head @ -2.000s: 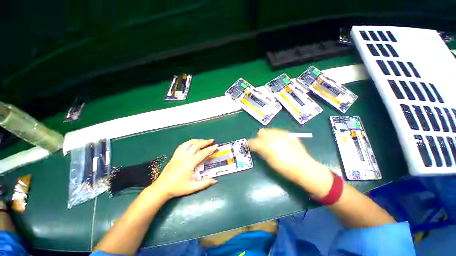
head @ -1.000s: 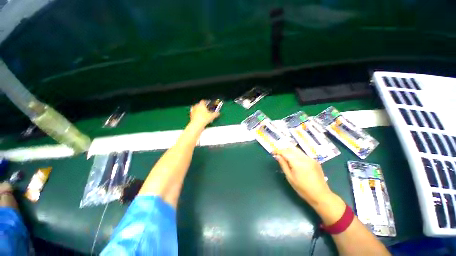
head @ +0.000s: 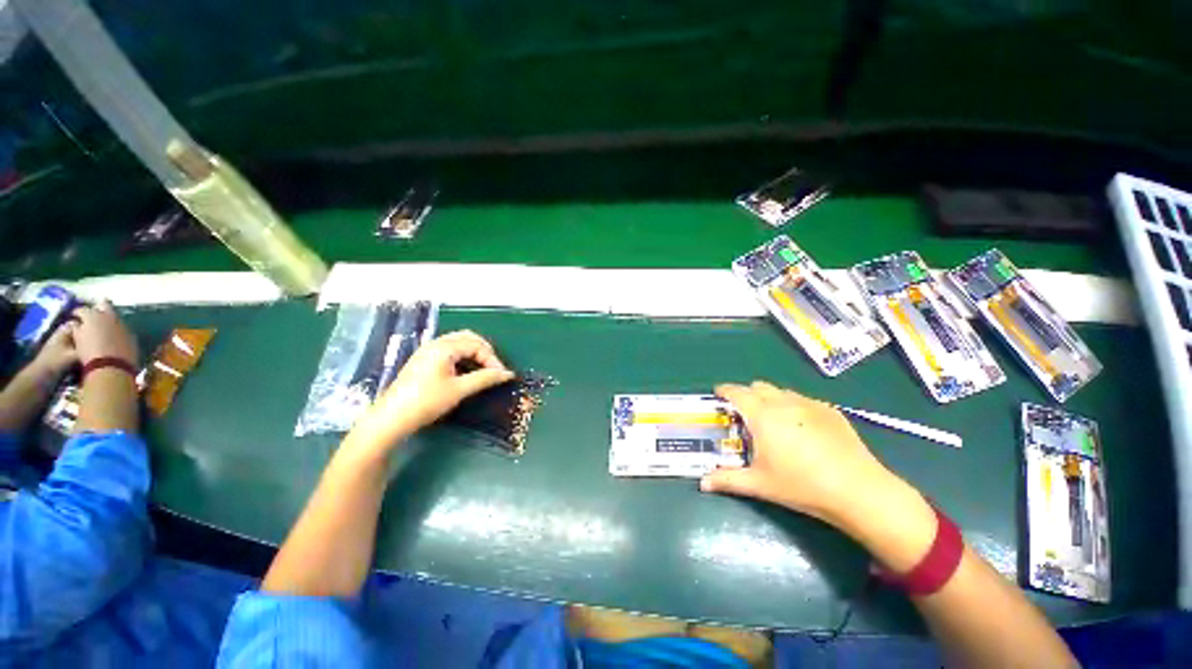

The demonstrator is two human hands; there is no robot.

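An open phone unit [head: 669, 438] lies flat on the dark green bench in front of me, with an orange strip and a dark strip inside. My right hand [head: 804, 451] holds its right end between thumb and fingers. My left hand [head: 445, 379] is at the pile of flex cables [head: 503, 416], thumb and index finger together at its upper left side; whether a cable is between the fingertips cannot be told. A clear plastic bag of flex cables [head: 370, 359] lies left of the pile. Slim light tweezers [head: 902, 425] lie right of my right hand.
Three open units [head: 811, 307] lie at the white strip [head: 523, 289], and another unit [head: 1063, 503] lies at right. A white parts tray [head: 1163, 288] stands far right. Small units ride the green conveyor. A yellowed post [head: 242, 216] rises at left. Another person's hands [head: 98, 346] work far left.
My left hand has come back from the conveyor to the cable pile. My right hand has moved from the slanted units to a unit now on the near bench. The view has shifted right to left.
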